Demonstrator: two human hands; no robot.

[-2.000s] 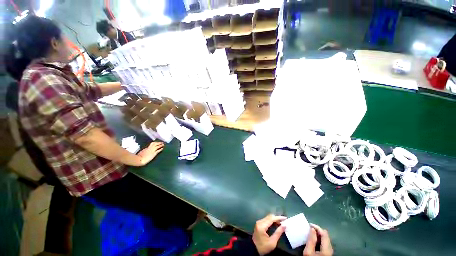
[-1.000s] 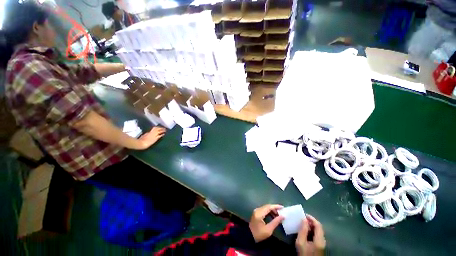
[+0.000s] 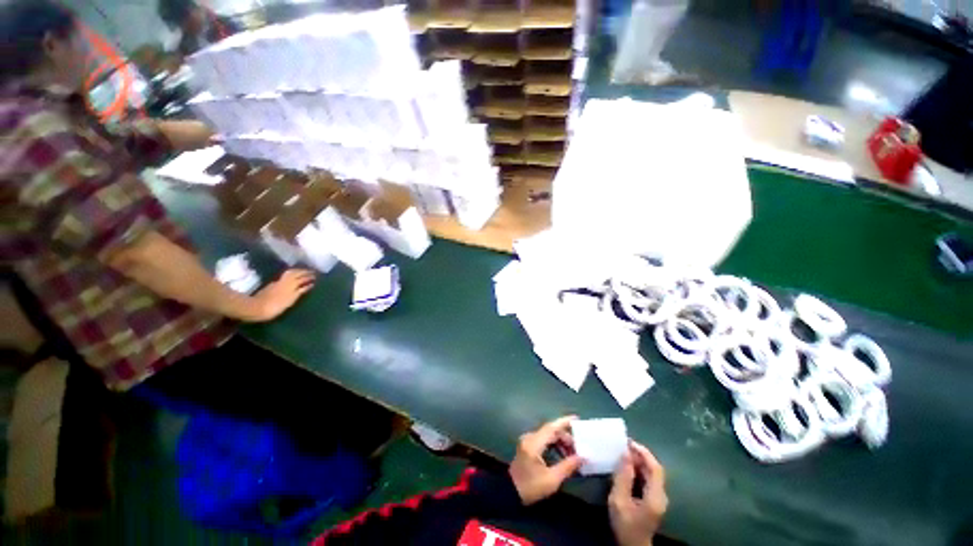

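Note:
A small white folded paper insert point(image 3: 600, 445) is held up between my two bare hands, near the bench's front edge. My left hand point(image 3: 546, 461) pinches its left side with thumb and fingers. My right hand point(image 3: 638, 494) grips its lower right side. Flat white cards point(image 3: 576, 339) lie fanned on the bench beyond my hands. A heap of white coiled cable rings point(image 3: 770, 368) lies to their right.
A big white block point(image 3: 653, 181) stands behind the cards. Stacked white boxes point(image 3: 309, 101) and open retail boxes point(image 3: 304, 219) stand left. A small stack of units point(image 3: 376, 288) lies near a co-worker's hand point(image 3: 286, 294). A green conveyor point(image 3: 843, 240) runs beyond.
The view has shifted, so the bench items appear further left. Both hands still hold the white paper, which now appears more upright. The co-worker's hand still rests on the bench.

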